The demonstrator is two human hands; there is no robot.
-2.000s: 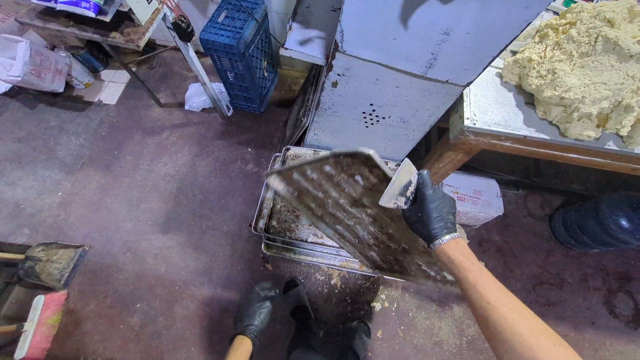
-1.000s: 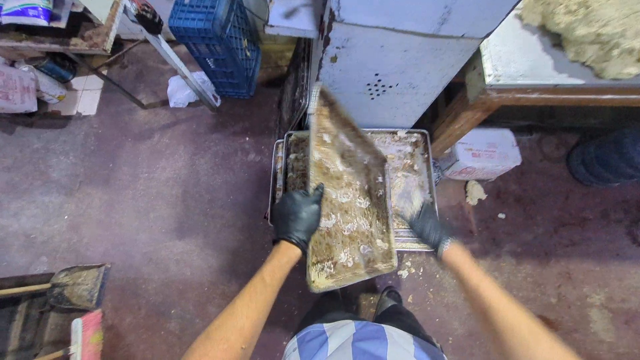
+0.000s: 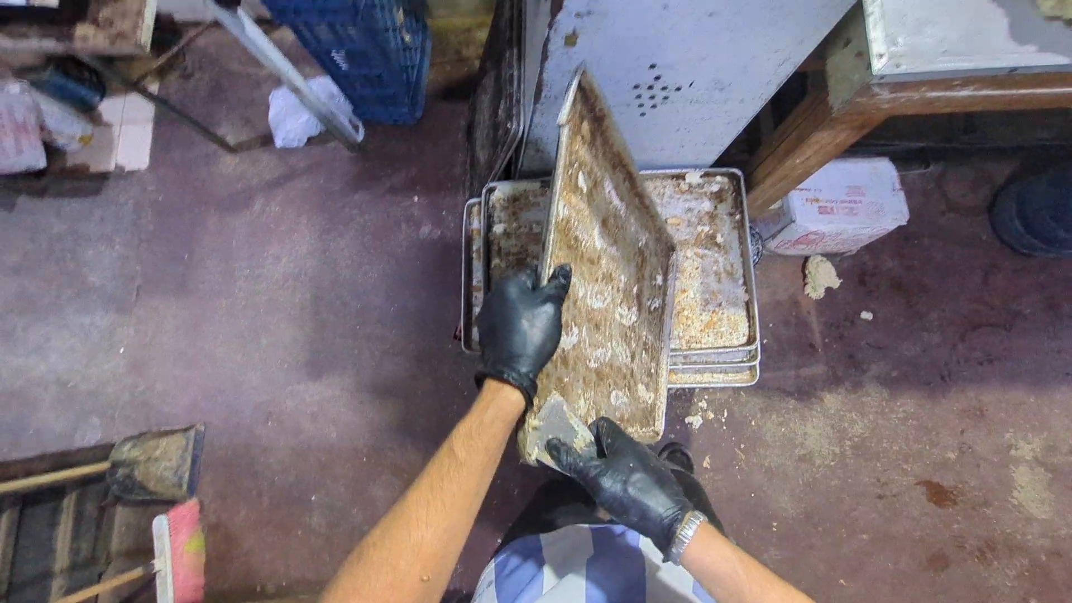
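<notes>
My left hand [image 3: 521, 325], in a black glove, grips the left rim of a metal baking tray [image 3: 605, 285]. The tray is tilted up on edge, its inner face stained brown with whitish residue spots. In my right hand [image 3: 634, 477], also black-gloved, is a flat scraper [image 3: 559, 431], its blade against the tray's near-left corner. Behind and below the raised tray lies a stack of baking trays [image 3: 710, 276] on the floor, the top one strewn with crumbs. The raised tray hides the middle of the stack.
A perforated pale metal panel [image 3: 670, 92] stands behind the stack. A wooden-legged table [image 3: 946, 96] is at upper right, with a cardboard box [image 3: 842, 209] beneath its edge. Blue crate [image 3: 360, 59] stands upper left; dustpan [image 3: 155, 462] and broom [image 3: 180, 553] lie lower left.
My right hand with the scraper has moved from the tray's right side to its near-left corner. My left hand, off the tray two seconds ago, has since taken hold of its left rim.
</notes>
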